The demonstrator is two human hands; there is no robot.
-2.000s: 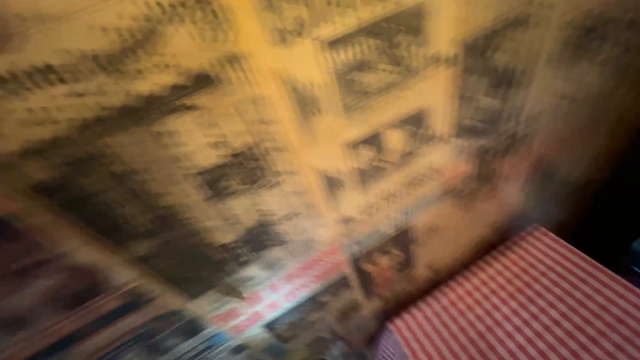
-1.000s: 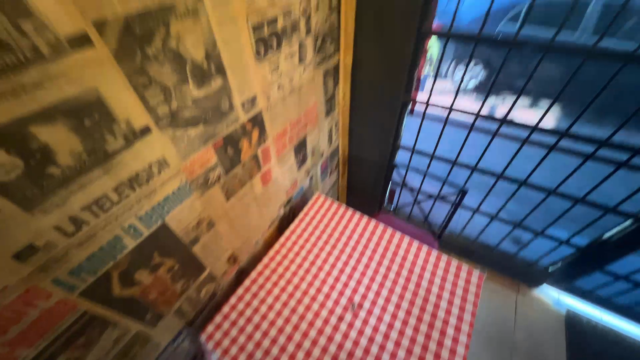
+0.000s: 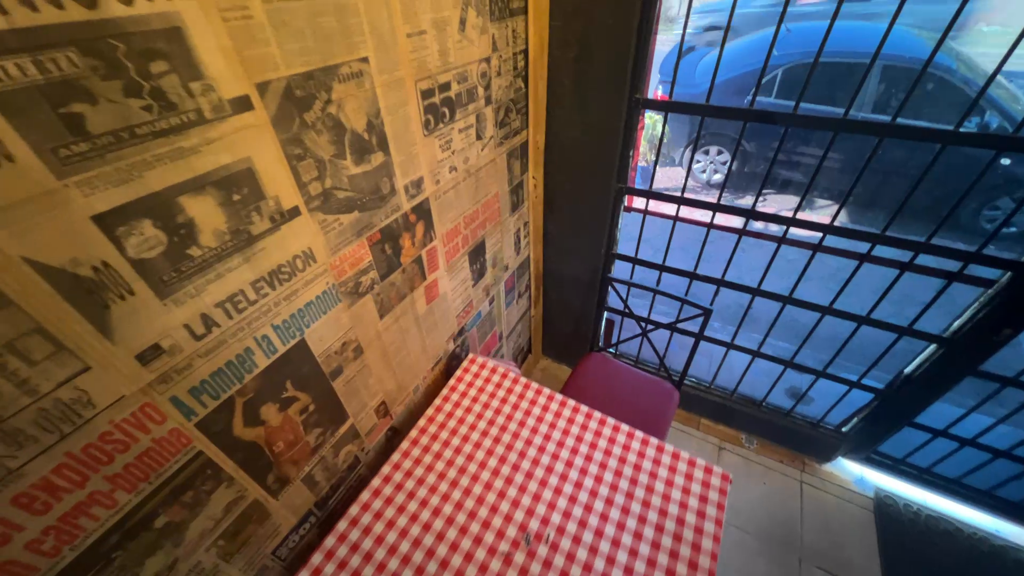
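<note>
Neither my left hand nor my right hand is in view. A table with a red-and-white checked tablecloth (image 3: 528, 480) fills the lower middle of the head view, its left side close to a wall papered with newspaper pages (image 3: 320, 240). Two small dark marks show on the cloth near the bottom edge. Beyond the table's far side stands a chair with a dark red padded seat (image 3: 628, 392) and a black metal backrest (image 3: 656, 320), partly hidden by the table.
A black barred metal gate (image 3: 800, 224) stands behind the chair, with a dark parked car (image 3: 848, 104) outside. Pale floor tiles (image 3: 768, 496) run right of the table, and a dark mat (image 3: 928, 536) lies at the lower right.
The view has swung from the newspaper wall toward the table and gate. Nothing else has plainly changed.
</note>
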